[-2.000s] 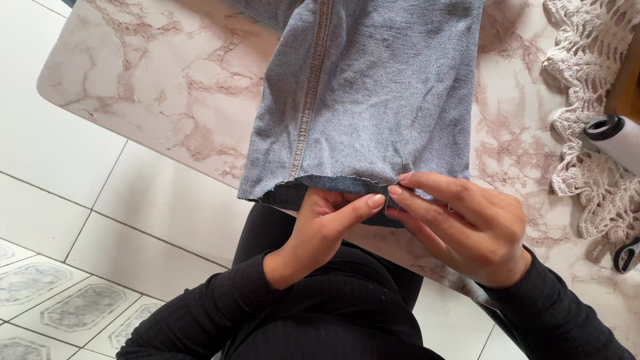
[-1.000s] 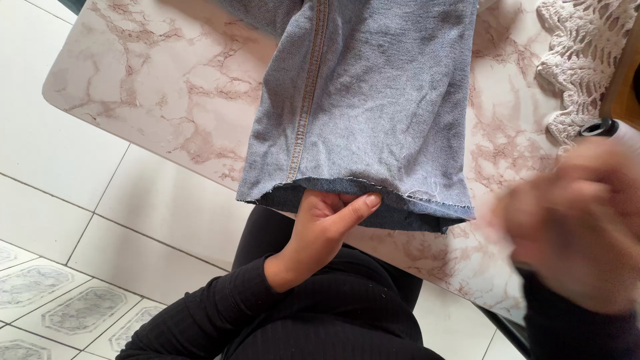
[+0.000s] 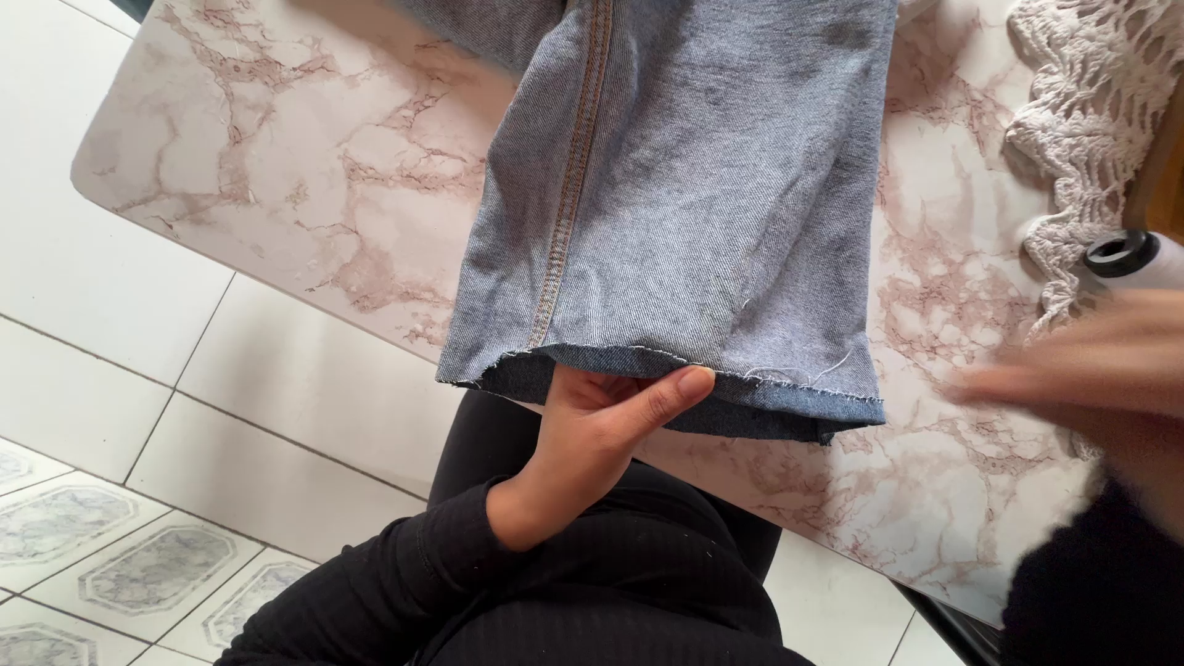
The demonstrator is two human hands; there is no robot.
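An inside-out denim trouser leg (image 3: 703, 203) lies over the table, its cut lower edge toward me. My left hand (image 3: 601, 425) pinches that edge, thumb outside on the rim and fingers inside the opening. White thread (image 3: 795, 377) runs along the edge to the right of my thumb, with loose ends on the cloth. My right hand (image 3: 1091, 370) is off the denim at the far right, blurred by motion; whether it holds anything cannot be made out. A thread spool (image 3: 1133, 254) with a black end lies just above it.
The marbled table (image 3: 305, 166) has its edge running diagonally below the denim. A white crocheted cloth (image 3: 1078, 139) lies along the right side. White floor tiles (image 3: 277, 370) show at the left, and my lap is under the table's edge.
Two seconds ago my right hand was at the cut edge beside my left thumb; it has moved away to the right. My left hand has kept its hold on the denim.
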